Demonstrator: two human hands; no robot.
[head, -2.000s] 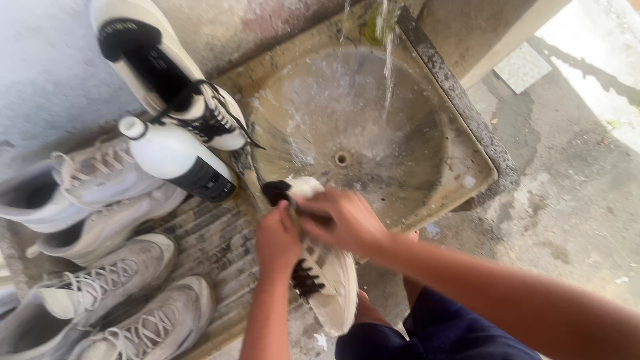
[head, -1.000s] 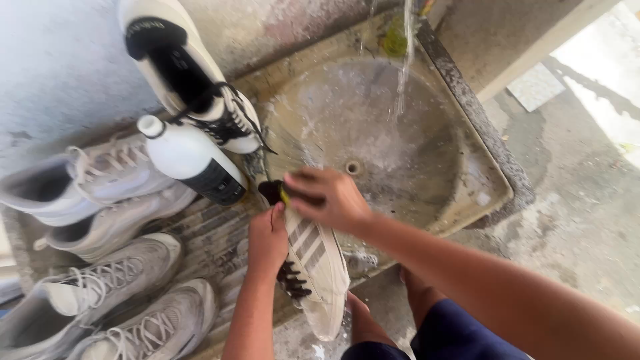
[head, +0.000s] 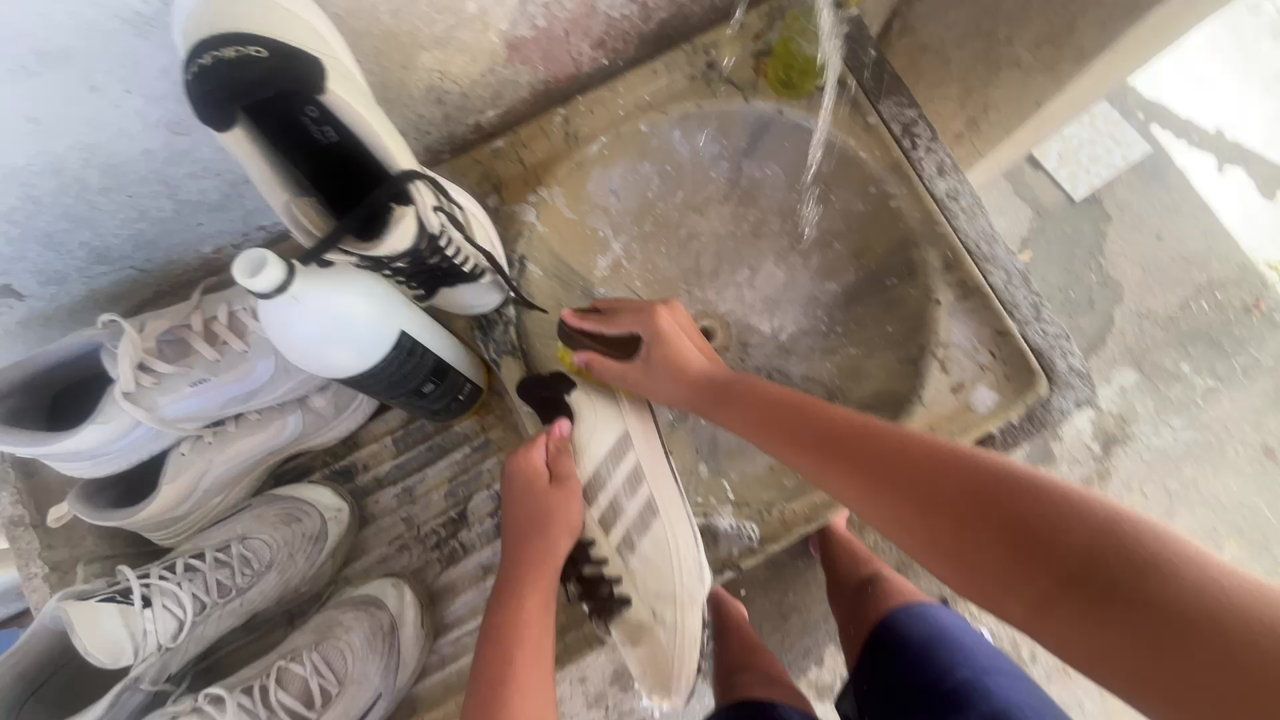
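Observation:
My left hand (head: pixel 543 492) grips a cream sneaker (head: pixel 645 500) with dark stripes and dark laces near its ankle opening; the toe points toward me. My right hand (head: pixel 655 350) is closed on a scrub brush (head: pixel 600 342) with a dark back and yellow bristles, at the sneaker's heel end. The bristles are mostly hidden. To the left, a white plastic bottle (head: pixel 350 320) with a black label leans beside a white-and-black sneaker (head: pixel 300 130). Water (head: pixel 822 120) falls into the stained stone basin (head: pixel 760 250) beyond my hands.
Several pale sneakers (head: pixel 230 570) lie on the ribbed washboard (head: pixel 425 500) at the left. A yellow-green object (head: pixel 793 62) sits at the basin's back corner. The basin has a rough stone edge (head: pixel 980 220) at the right, and a wall (head: pixel 80 150) stands behind the shoes.
The brush in my right hand has moved to the sneaker's heel end, away from my left hand. The sneaker, upper side up two seconds ago, now shows its striped side.

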